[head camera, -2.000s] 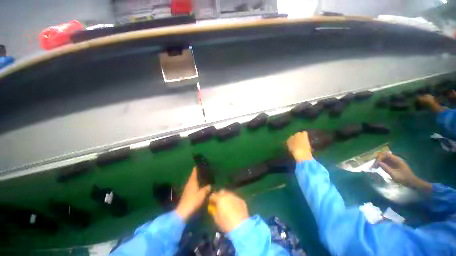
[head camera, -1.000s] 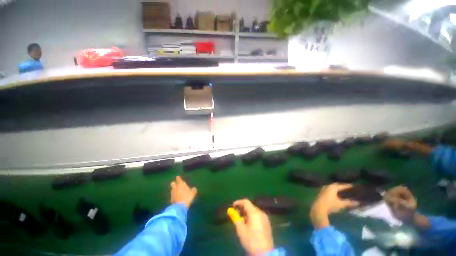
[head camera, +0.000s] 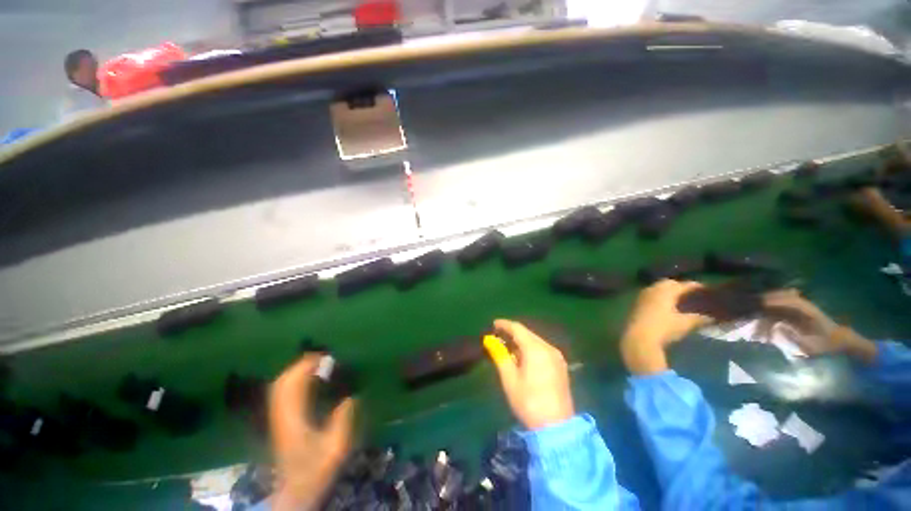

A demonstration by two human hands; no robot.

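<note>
My right hand [head camera: 539, 374] is closed on a yellow-handled tool [head camera: 496, 349]; its tip cannot be made out. The hand is at the right end of a black oblong unit [head camera: 440, 361] on the green belt; contact is unclear. My left hand [head camera: 308, 429] is blurred, thumb and fingers apart around a dark unit with a white strip [head camera: 325, 367]; I cannot tell whether it grips it. Small glossy black parts [head camera: 420, 484] lie heaped at the bottom centre, between my hands.
More black units [head camera: 287, 289] line the belt's far edge. Dark units with white strips [head camera: 155, 401] lie at left. At right a neighbour's hands [head camera: 661, 324] hold a black unit [head camera: 724, 299] above white scraps [head camera: 754, 424]. A small carton [head camera: 370, 130] is fixed on the panel.
The view has tilted down. My left hand has drawn back from the belt's middle to the white-striped unit nearer me. My right hand still holds the yellow tool and sits by a black unit.
</note>
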